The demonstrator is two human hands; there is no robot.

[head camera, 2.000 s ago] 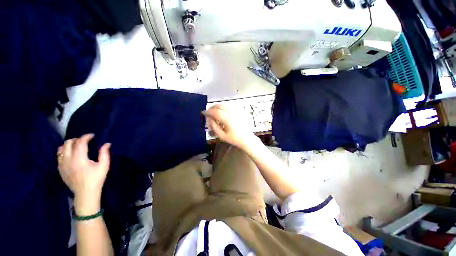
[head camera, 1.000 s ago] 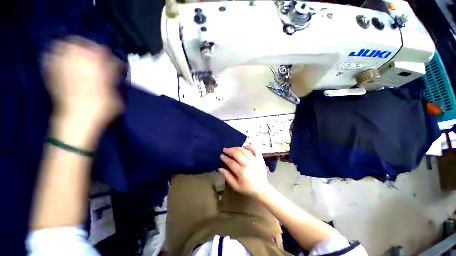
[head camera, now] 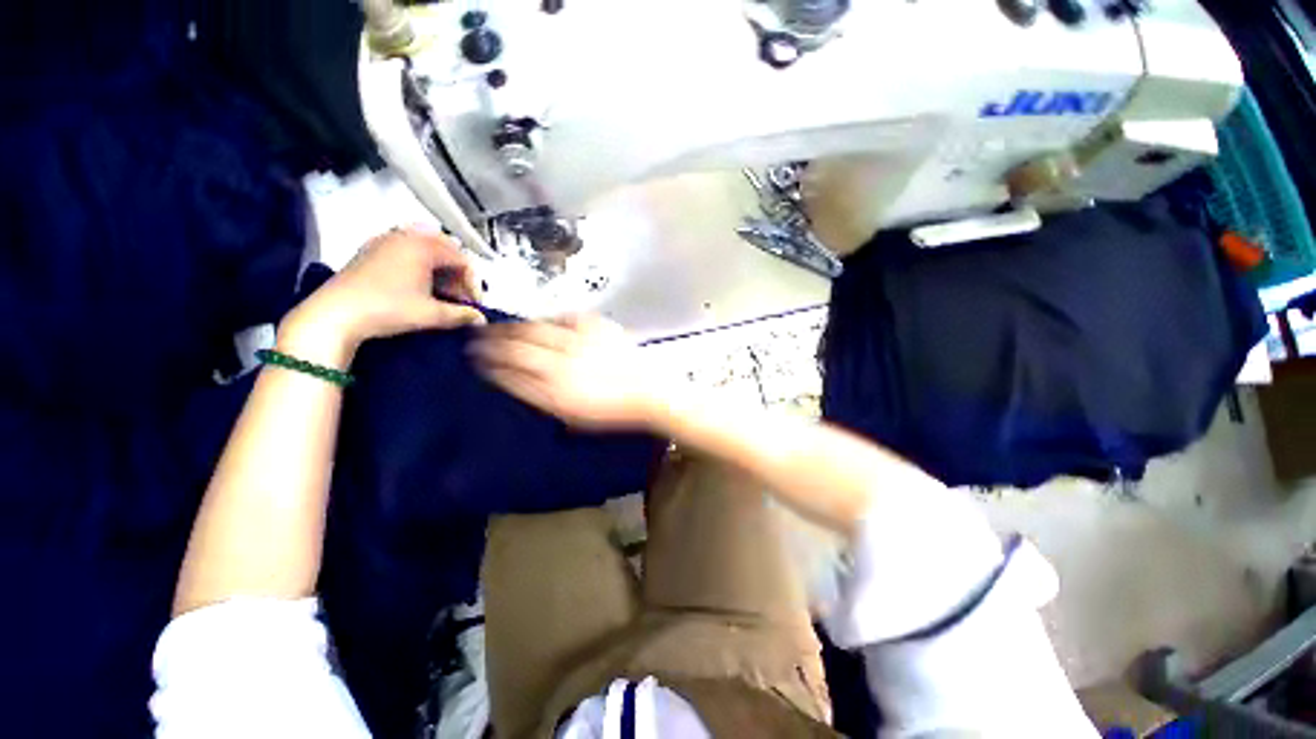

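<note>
A navy cut panel (head camera: 476, 433) lies in front of the sewing machine (head camera: 808, 87) and hangs over the table's front edge. My left hand (head camera: 397, 289) pinches the panel's upper edge just left of and below the presser foot (head camera: 541, 253). My right hand (head camera: 570, 373), slightly blurred, lies on the panel close to the left fingertips; its fingers are extended and whether they grip the cloth cannot be told. The cloth edge between the hands is partly hidden by the fingers.
A large heap of navy garment pieces (head camera: 130, 404) fills the left side. Stacked navy panels (head camera: 1039, 347) lie at the right. Thread snips (head camera: 791, 243) lie on the bed under the machine arm. A teal basket (head camera: 1259, 181) with an orange item (head camera: 1241, 250) stands behind the stack.
My left hand has moved from the heap to the cloth edge by the presser foot. My right hand has moved up and left from the panel's corner. The panel's upper edge is now near the foot.
</note>
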